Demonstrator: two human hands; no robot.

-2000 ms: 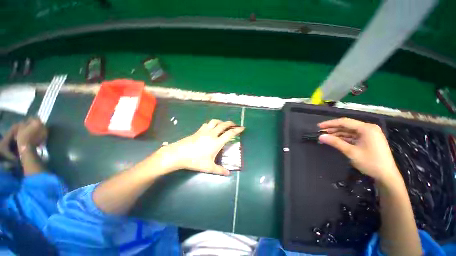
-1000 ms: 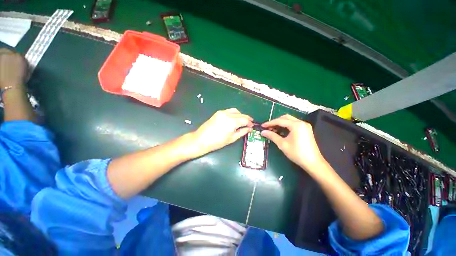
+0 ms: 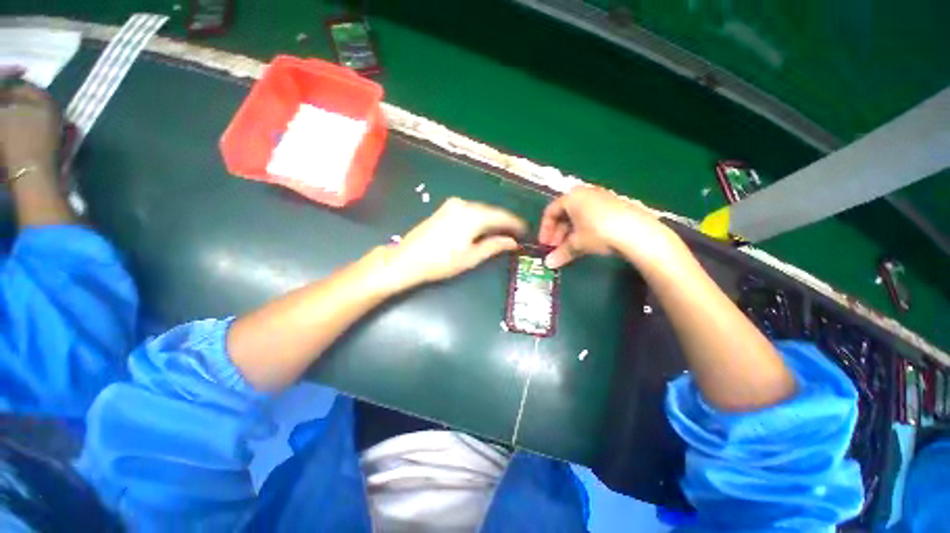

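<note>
A phone unit (image 3: 534, 297) with a dark red frame, green board at the top and white area below lies on the dark green bench. My left hand (image 3: 458, 237) is just left of its top end, fingers apart, slightly blurred, with nothing visible in it. My right hand (image 3: 589, 224) is at the top right corner, thumb and finger close together at the frame edge; whether they pinch a small part cannot be told.
A red-orange bin (image 3: 359, 172) of white pieces stands left on the bench. A black tray (image 3: 667, 416) with dark parts (image 3: 771, 308) is at right. The conveyor (image 3: 542, 125) carries phones beyond. A slanting grey post (image 3: 833, 182) stands right. A neighbour's hand (image 3: 29, 130) is at left.
My left hand has moved slightly away from the phone's top end, its fingertips off it. My right hand has shifted a little up and stays at the top right corner.
</note>
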